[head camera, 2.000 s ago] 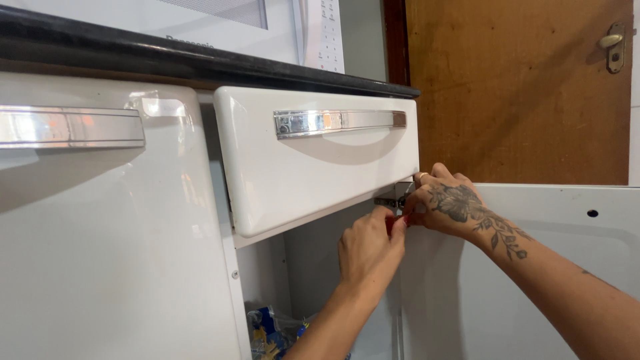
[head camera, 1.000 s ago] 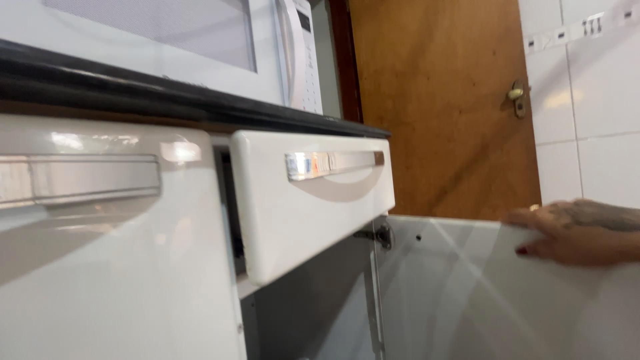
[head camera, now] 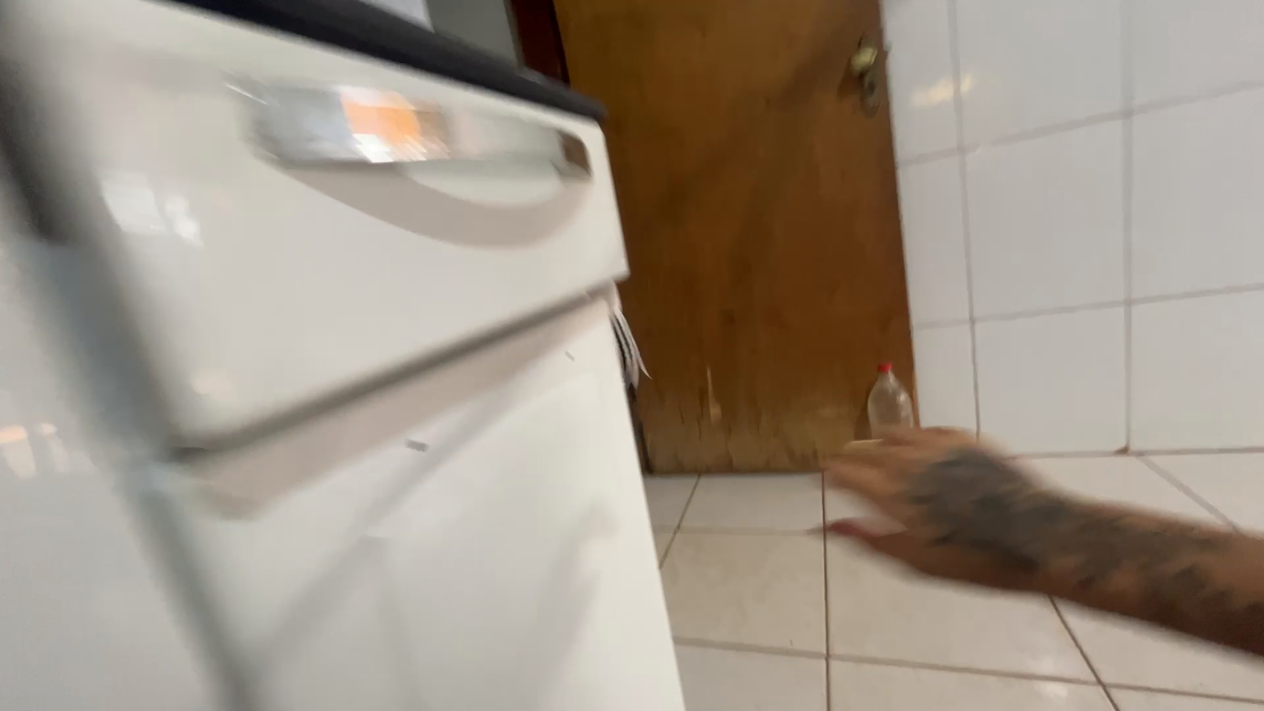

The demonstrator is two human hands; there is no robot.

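Observation:
My right hand, blurred and tattooed, hangs in the air over the tiled floor, to the right of the cabinet; nothing shows in it, and its thumb is apart from the other fingers. A white cabinet door stands beneath the white drawer front, which carries a shiny metal handle. Thin pale strands stick out at the cabinet's right edge, near the drawer's lower corner. My left hand is out of view.
A dark countertop edge tops the cabinet. Behind stands a brown wooden door with a metal handle. A clear plastic bottle with a red cap stands on the floor by it. White wall tiles and floor tiles lie to the right.
Two seconds ago both hands were at the hinge of the open cabinet door. My left hand has left the view, my right hand has come away, and the door has swung towards the cabinet. The view has shifted.

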